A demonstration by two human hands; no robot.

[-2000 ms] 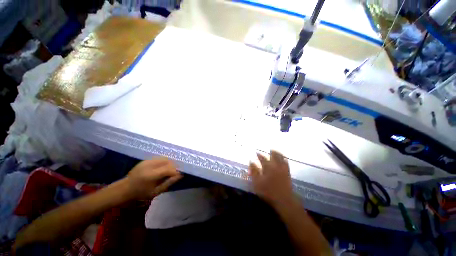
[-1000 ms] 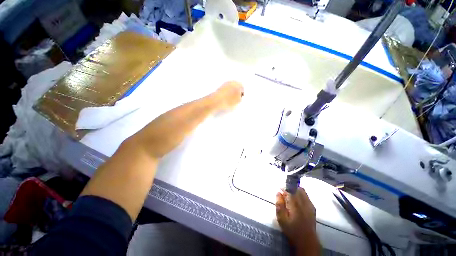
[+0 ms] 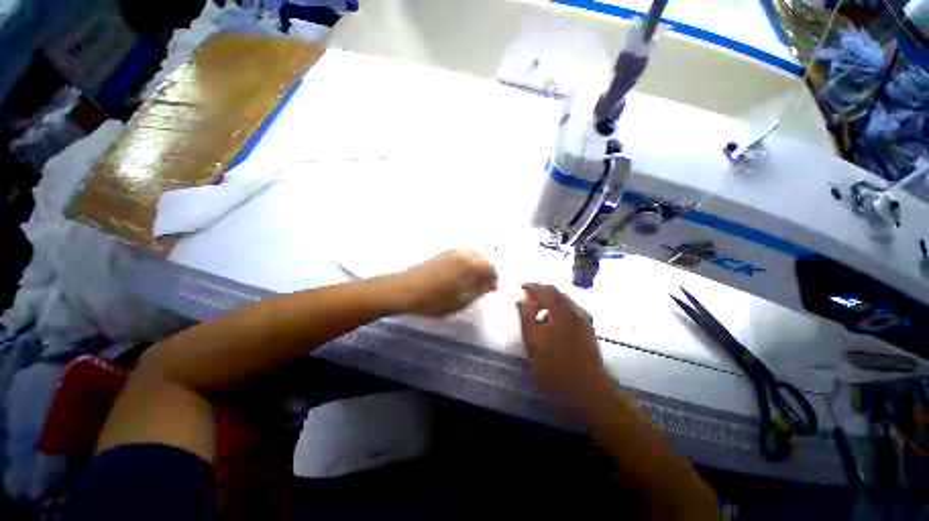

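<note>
My left hand (image 3: pixel 455 283) is over the white tabletop near its front edge, fingers curled together. My right hand (image 3: pixel 555 324) is just right of it, thumb and fingertips close together. A pale piece seems to lie between and under the hands, but glare hides its outline; I cannot tell if either hand grips it. The presser foot and needle area (image 3: pixel 584 263) of the sewing machine head (image 3: pixel 662 219) is above and right of my right hand. A white fabric strip (image 3: pixel 209 204) lies at the left, partly on the brown board (image 3: pixel 194 122).
Black scissors (image 3: pixel 739 358) lie open-handled right of the needle. The printed ruler (image 3: pixel 448 364) runs along the table's front edge. A wider white piece (image 3: pixel 362 432) is below that edge. Heaped white cloth (image 3: pixel 76 254) hangs at the left. Small tools (image 3: pixel 848 453) are at the far right.
My left hand has come back from the far part of the table towards the front edge. My right hand has moved left, away from under the needle, and the hands are now close together.
</note>
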